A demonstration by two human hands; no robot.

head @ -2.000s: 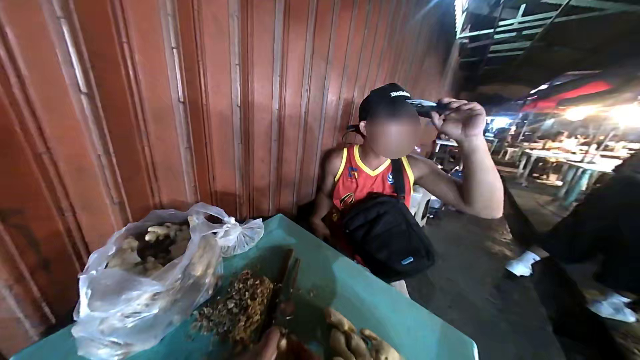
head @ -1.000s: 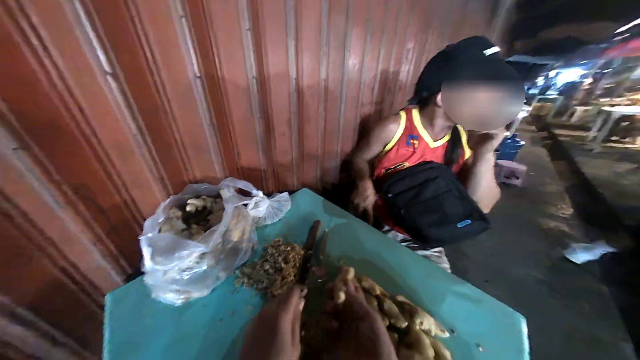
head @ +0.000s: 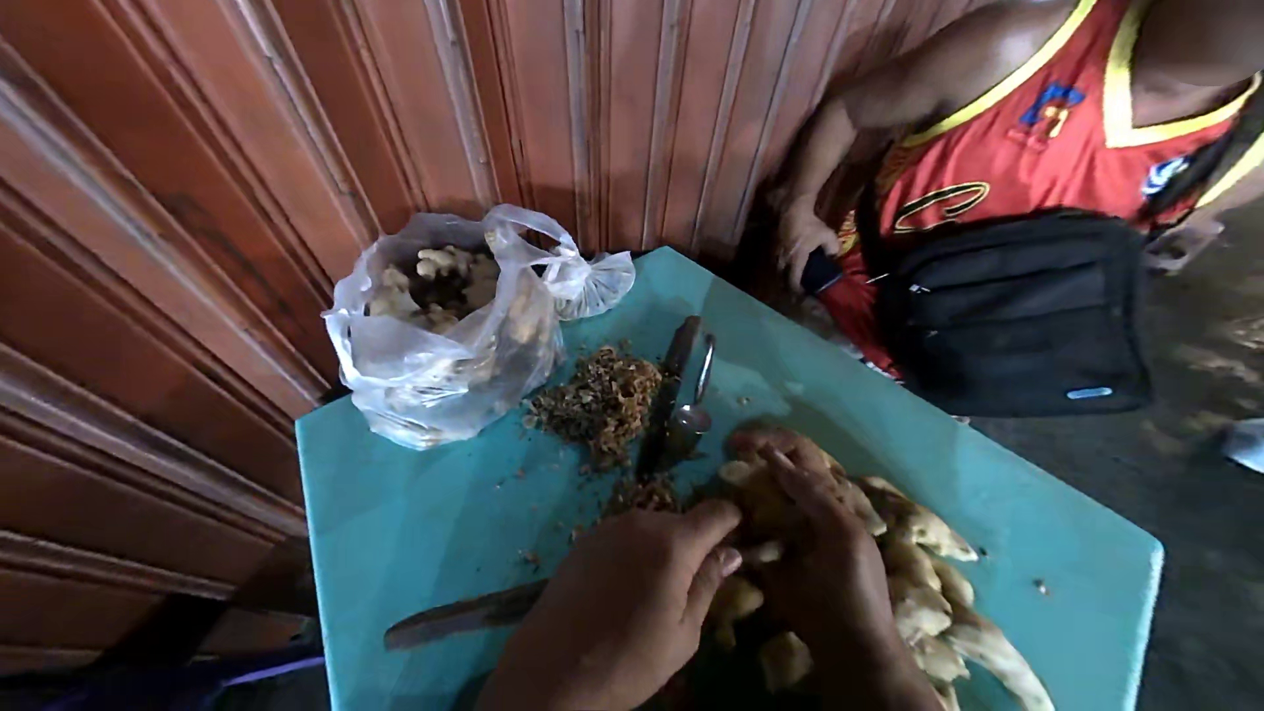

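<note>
On the teal tabletop [head: 425, 533], my left hand [head: 632, 592] reaches to the near side of a pile of pale ginger roots [head: 918, 583], thumb and forefinger close together; whether it grips a piece cannot be seen. My right hand [head: 829, 533] lies over the roots with its fingers curled on a piece. A heap of brown peelings [head: 607, 395] sits beyond my left hand, beside a dark knife [head: 673, 385] and a metal spoon [head: 691, 420]. Another blade [head: 454, 617] sticks out left from under my left forearm. A clear plastic bag [head: 425, 365] holds more ginger.
A reddish corrugated metal wall [head: 632, 118] runs behind the table. Beyond the table's right edge sits a person in a red sleeveless jersey [head: 1027, 128] with a black shoulder bag [head: 1017, 316]. A small knotted plastic bag [head: 592, 281] lies near the far corner.
The view has tilted down and come closer to the table. My right hand, not plainly seen two seconds ago, is over the ginger. The seated person's raised arm has left the view.
</note>
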